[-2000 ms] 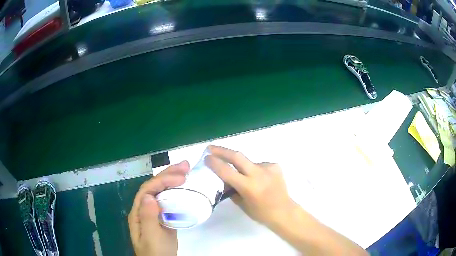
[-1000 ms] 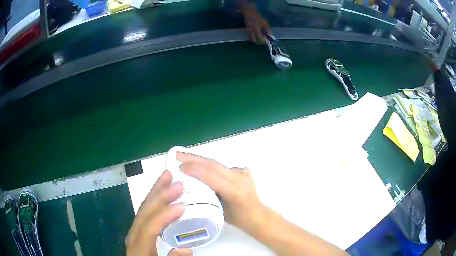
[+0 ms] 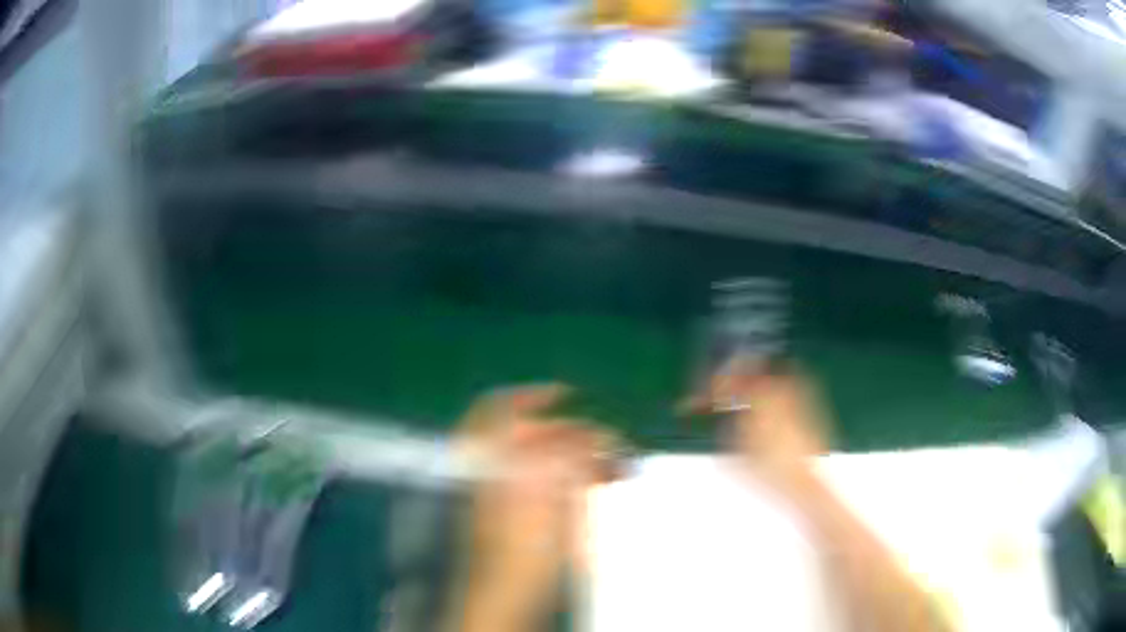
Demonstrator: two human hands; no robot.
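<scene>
The frame is strongly blurred. My right hand (image 3: 775, 414) reaches over the green conveyor belt (image 3: 408, 333), its fingers on the near end of a dark handheld unit (image 3: 751, 319) with a pale far end. My left hand (image 3: 531, 451) is at the belt's near edge with its fingers curled. A small dark patch shows at its fingertips; I cannot tell if it holds anything. The white paper (image 3: 704, 556) lies below and between my hands.
Two units (image 3: 253, 506) lie side by side on the green bench at the left. Further units (image 3: 982, 352) lie on the belt at the right. A grey post (image 3: 117, 210) stands at the left. Yellow slips (image 3: 1111, 512) are at the right edge. Blurred items lie beyond the belt.
The view has shifted and blurred. Both hands have moved apart and forward; the white housing they held together no longer shows between them. My right hand is now over the belt at a unit. The other person's hand is gone.
</scene>
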